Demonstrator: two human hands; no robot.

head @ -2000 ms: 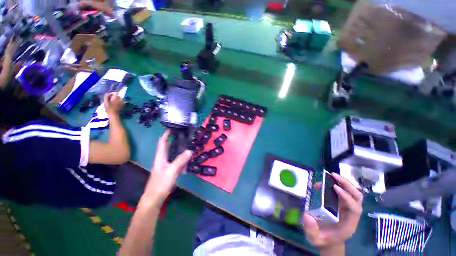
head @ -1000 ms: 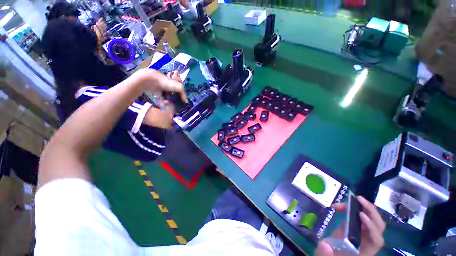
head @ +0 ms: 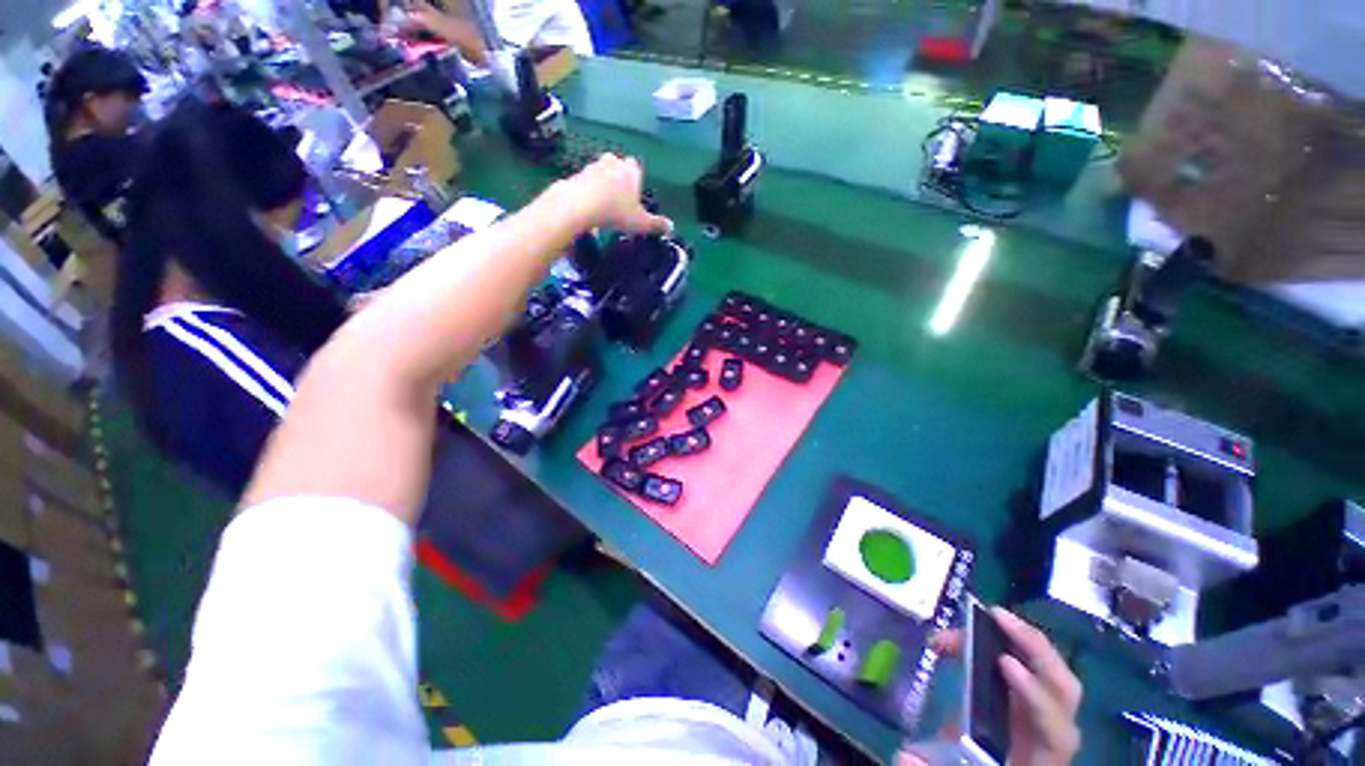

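Note:
My right hand (head: 1033, 696) holds the silver-white face frame (head: 985, 681) with its dark window, just right of the assembly jig. The dark jig plate (head: 794, 599) has white lettering, a pale block with a green round pad and two small green pads. My left hand (head: 611, 195) is stretched out over a black unit (head: 647, 292) at the left of the bench; its grip is hidden. Another black unit (head: 547, 374) lies nearer the bench edge. Small black modules (head: 771, 332) lie on the red mat (head: 734, 479).
A screw feeder (head: 1160, 486) stands at the right, with a second partly visible beyond it. Striped pieces (head: 1198, 745) lie below. A black unit (head: 729, 187) stands upright further back. A person (head: 210, 270) sits at the left. Green boxes (head: 1033, 138) stand at the back.
My left hand has let go of a black unit near the bench edge and moved further back over another unit. My right hand still holds the face frame. The view has shifted.

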